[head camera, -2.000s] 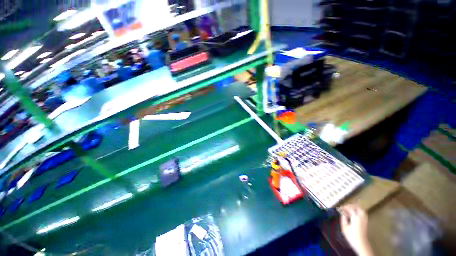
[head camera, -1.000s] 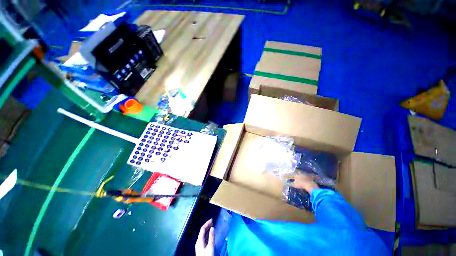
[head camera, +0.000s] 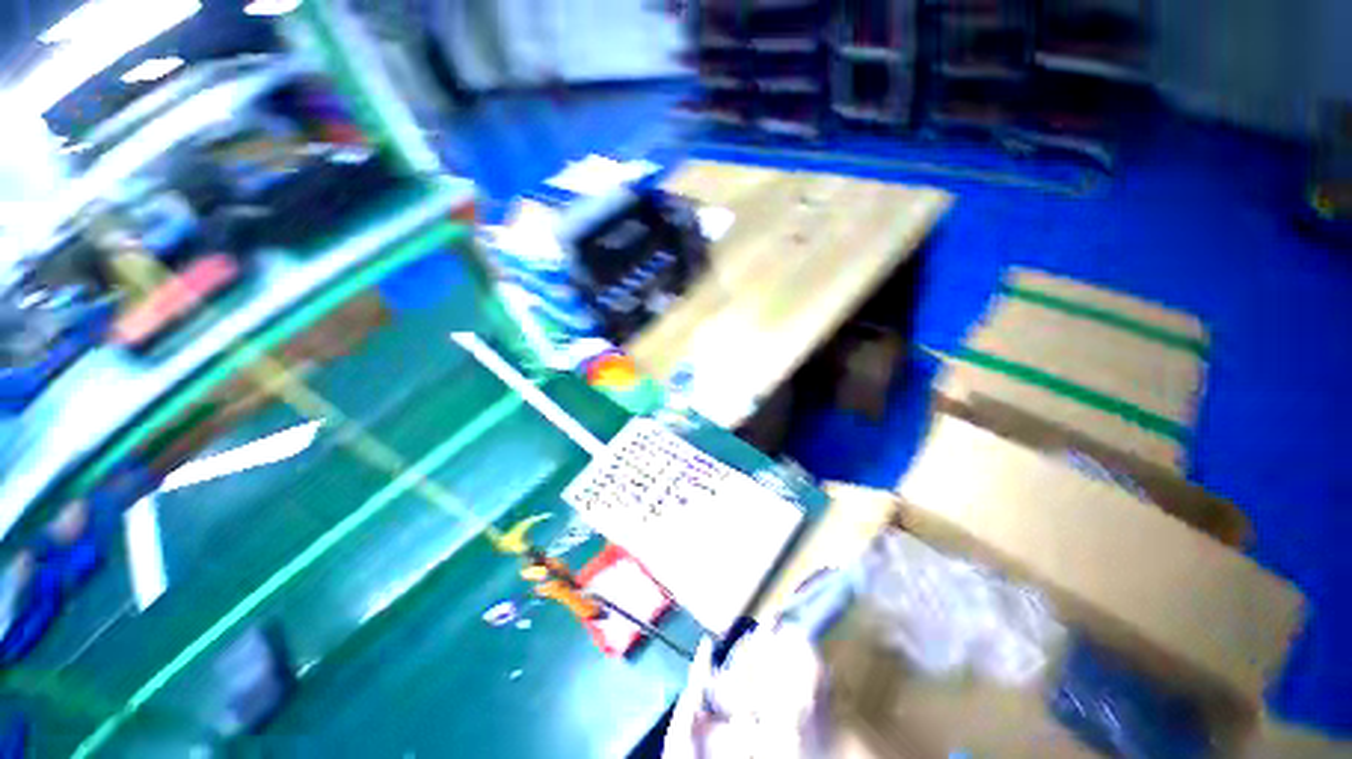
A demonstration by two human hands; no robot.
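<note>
A blurred pale shape at the bottom centre looks like my left hand (head camera: 690, 719) and my right hand (head camera: 771, 690) close together. The lower edge cuts them off, and I cannot tell fingers from clear plastic. A dark edge shows beside them; what they hold is unclear. The open carton (head camera: 1097, 519) is to their right, with crinkled clear plastic (head camera: 964, 608) and a dark bagged housing (head camera: 1127, 704) inside. The pale sticker sheet (head camera: 697, 519) lies on the green bench just beyond them, with dark dots in its upper left part.
An orange screwdriver (head camera: 564, 589) on a yellow cord lies over a red tray (head camera: 626, 593). A small whitish part (head camera: 501, 611) and a blurred dark block (head camera: 252, 675) are on the bench (head camera: 401, 653). A wooden table (head camera: 808, 237) holds a black box (head camera: 630, 260). Another carton (head camera: 1097, 349) stands behind.
The view has swung left, back over the bench. My right hand has left the bagged housing in the carton. Both hands now appear together at the bottom centre.
</note>
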